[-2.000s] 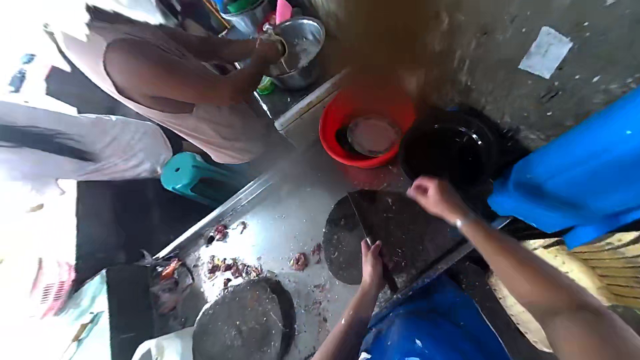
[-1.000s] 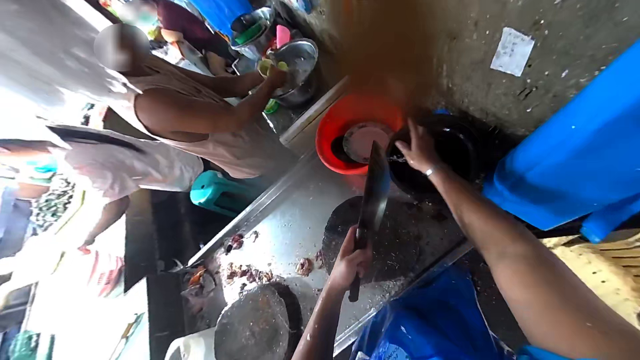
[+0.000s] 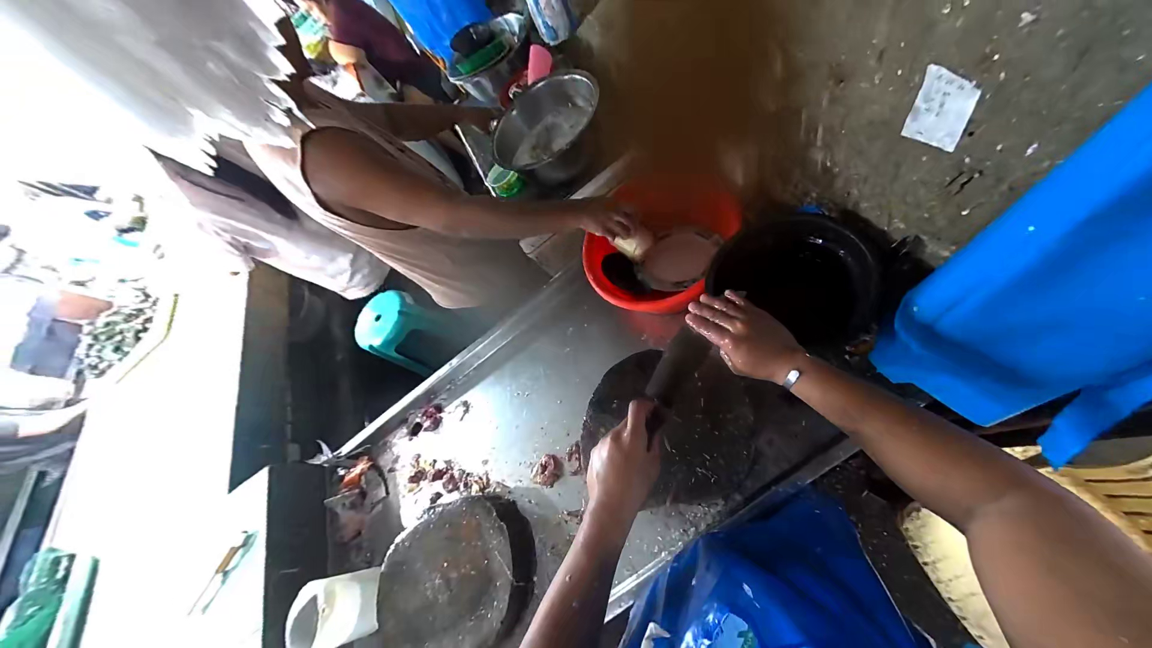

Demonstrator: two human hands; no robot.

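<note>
My left hand (image 3: pixel 624 459) is closed around the handle of a broad-bladed knife (image 3: pixel 679 364), held above a dark round chopping block (image 3: pixel 621 396) on a metal table. Near the blade's far end is my right hand (image 3: pixel 742 335), fingers spread and apparently wet, beside the rim of a black basin (image 3: pixel 792 279); whether it touches the blade I cannot tell. Left of the basin stands a red basin (image 3: pixel 621 292) with a round pinkish item (image 3: pixel 681 258) inside. A co-worker's hand (image 3: pixel 614 220) holds something pale over the red basin.
Meat scraps (image 3: pixel 445 477) lie on the metal table (image 3: pixel 540 360). A second round block (image 3: pixel 441 571) sits beside a white container (image 3: pixel 333 607). Across the table are a co-worker, a teal stool (image 3: pixel 391 324) and a metal pot (image 3: pixel 546 126). Blue plastic (image 3: pixel 774 576) hangs at the near edge.
The knife has tilted lower, from upright to slanting over the block. My right hand has moved from over the black basin to beside the blade. The co-worker's hand has moved from the pot to the red basin.
</note>
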